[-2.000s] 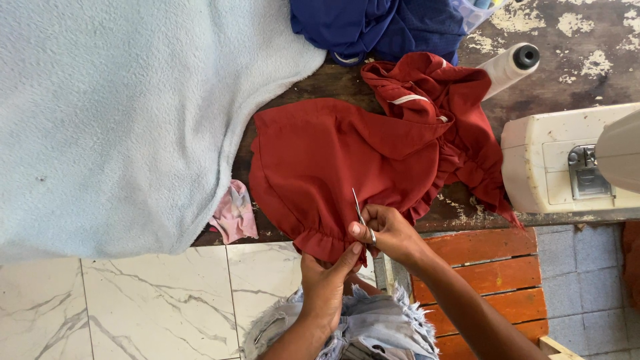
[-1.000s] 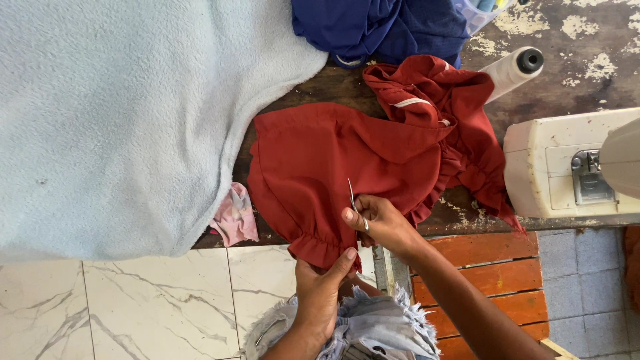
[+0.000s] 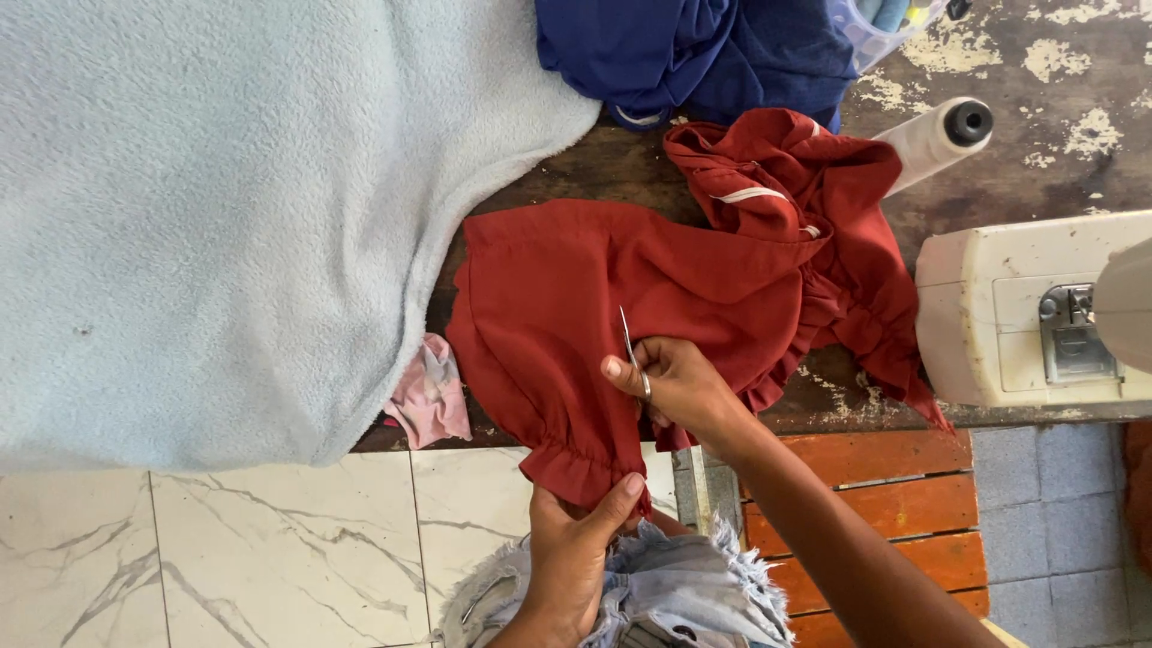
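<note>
A red garment with gathered, ruffled edges lies across the wooden table and hangs a little over its front edge. My left hand pinches the ruffled hem between thumb and fingers at the lower end. Above and to the right, my right hand has small metal scissors in its fingers, the tips pointing up over the fabric. Whether the blades are apart is hard to tell. Part of the right hand's fingers is hidden beneath the hand.
A light blue fleece blanket covers the left side. A pink cloth scrap lies beside it. Behind are blue fabric, a plastic basket and a thread cone. A sewing machine stands right, above an orange slatted wooden seat.
My left hand has moved down toward my lap with the ruffled hem, which now hangs lower over the table edge. My right hand stays above the cloth, still holding the scissors.
</note>
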